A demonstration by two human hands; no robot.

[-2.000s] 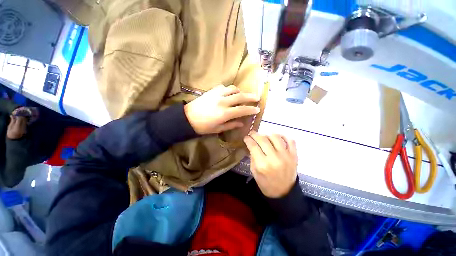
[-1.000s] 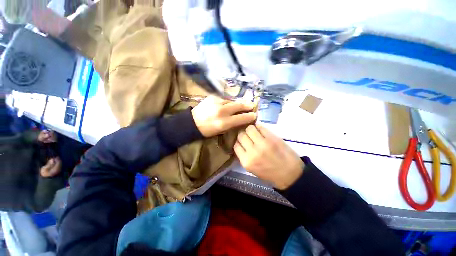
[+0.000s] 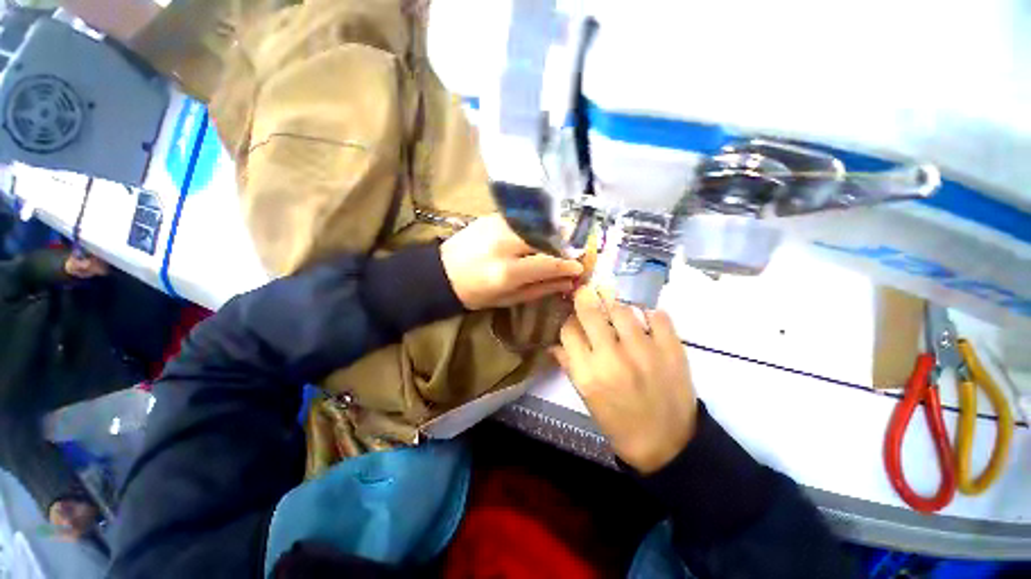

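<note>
The tan jacket body [image 3: 322, 170] lies bunched on the left of the machine table and hangs over its front edge. A short pocket zipper [image 3: 439, 219] shows on it. My left hand [image 3: 509, 267] lies on the cloth, its fingertips pinching the garment edge just in front of the presser foot [image 3: 580, 221]. My right hand [image 3: 627, 368] holds the same edge with its fingertips, close to the left fingertips. The strip of edge between them is mostly hidden by the fingers.
The white machine head [image 3: 791, 68] overhangs the back. Scissors [image 3: 944, 407] with red and yellow handles lie at the right beside a tan strip [image 3: 897, 336]. A grey vented box [image 3: 79, 107] stands at the far left. Another person's hands [image 3: 75, 517] show at the left edge.
The garment edge and both hands have come up to the presser foot, and the fingertips are closer together than two seconds ago. The camera view has shifted, too.
</note>
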